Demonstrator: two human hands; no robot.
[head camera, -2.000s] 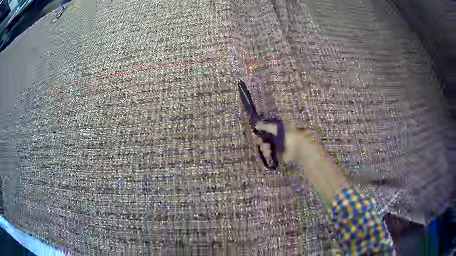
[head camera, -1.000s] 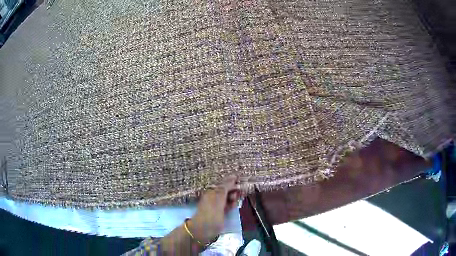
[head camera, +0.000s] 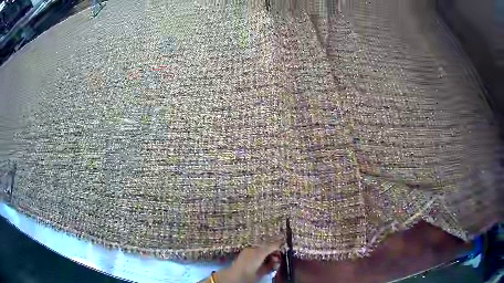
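Observation:
The brown-beige tweed fabric (head camera: 210, 143) lies spread over the table, with a fringed edge along the near side. My left hand (head camera: 254, 263), with a yellow band at the wrist, is low in the picture and pinches the fabric at this edge. Dark shears (head camera: 288, 254) stand just right of my fingertips, one blade showing over the fabric edge and pointing away from me. Their handles are cut off by the bottom of the picture. My right hand is out of the picture.
White underlay paper (head camera: 99, 255) shows below the fabric edge at the left. Brown table (head camera: 387, 257) shows at the lower right. The fabric has folds at right and a turned corner (head camera: 423, 209). A short faint red line (head camera: 160, 69) crosses the fabric. A blue thing (head camera: 479, 249) is at the right rim.
The right hand with the shears, first over the middle of the fabric, has left view; the shears are now at the near edge. My left hand has come in at that edge.

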